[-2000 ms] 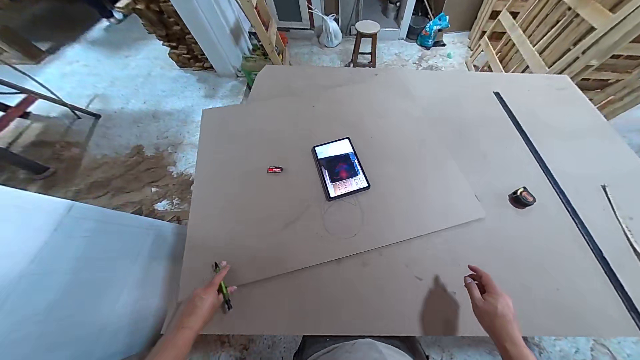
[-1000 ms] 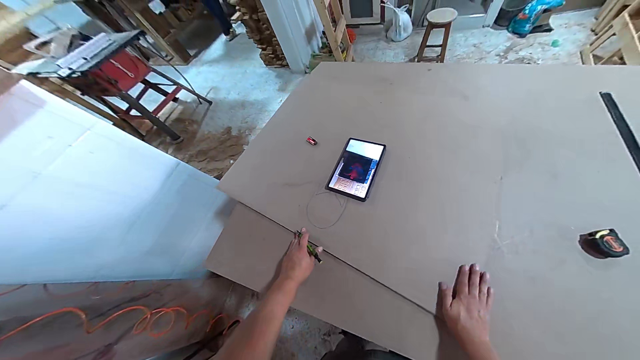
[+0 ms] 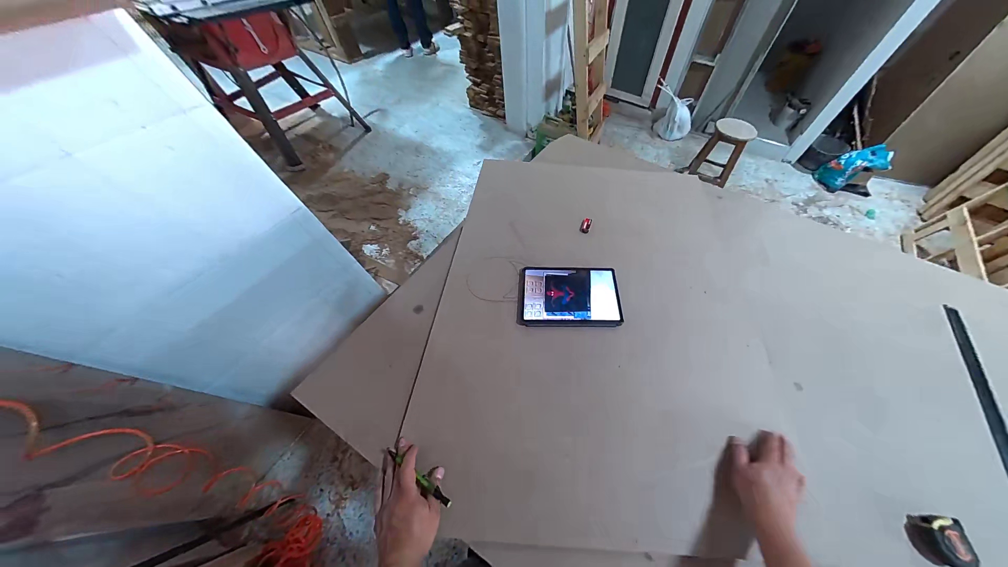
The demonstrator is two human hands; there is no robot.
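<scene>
My left hand [image 3: 409, 504] is at the near left edge of the upper brown board [image 3: 669, 394], with a green and black pen-like tool [image 3: 430, 487] held between its fingers. Near the board's front edge, my right hand [image 3: 768, 476] rests on the surface with its fingers bent and nothing seen in it. A tablet [image 3: 571, 296] with its screen lit lies on the board beyond both hands, beside a faint drawn circle. Farther back is a small red object [image 3: 586, 225]. Under the upper board, another brown board [image 3: 370, 354] sticks out at the left.
A tape measure [image 3: 941, 539] lies at the near right, and a long black strip [image 3: 976, 378] behind it. To the left are a pale blue-white panel [image 3: 173, 220] and a coiled orange hose [image 3: 295, 531]. A stool [image 3: 734, 132] stands beyond the board; a person's legs show far back.
The upper board has turned on the board below, carrying the tablet and the small red object round with it. My hands stay at its edges, the left still holding the green tool.
</scene>
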